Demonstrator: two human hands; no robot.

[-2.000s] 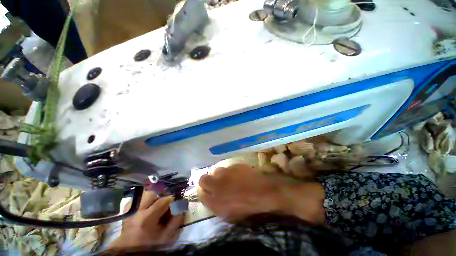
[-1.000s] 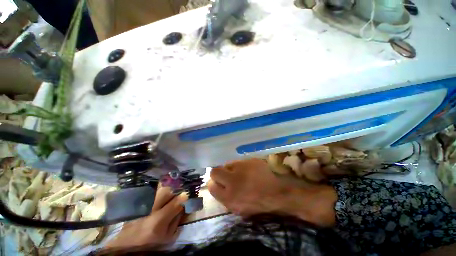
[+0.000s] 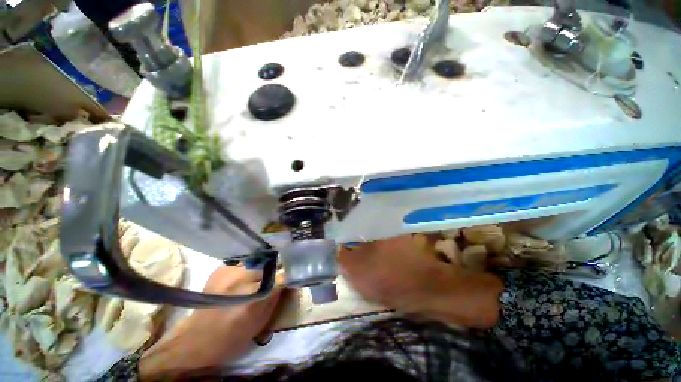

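Observation:
The white sewing machine head (image 3: 373,127) with blue stripes crosses the view. My left hand (image 3: 216,321) lies on the table at the machine's left end, its fingers reaching under the thread take-up guard (image 3: 86,201). My right hand (image 3: 418,283) lies under the arm, right of the thread tension knob (image 3: 311,261). The guard, the knob and the machine head hide the fingertips of both hands, the needle and any piece at it. I cannot tell whether either hand holds something.
Loose beige fabric pieces (image 3: 45,298) are heaped left of the machine. Sewn beige parts (image 3: 478,242) lie under the arm. Thin metal tweezers or snips (image 3: 594,265) lie right of them. More pieces (image 3: 661,254) are at the right edge. Green cord (image 3: 196,145) is knotted at the upright silver knob (image 3: 153,52).
The view has shifted, so the machine sits further right and more of the left heap shows. The take-up guard shows larger. Both hands remain low by the needle area, their fingertips now more hidden.

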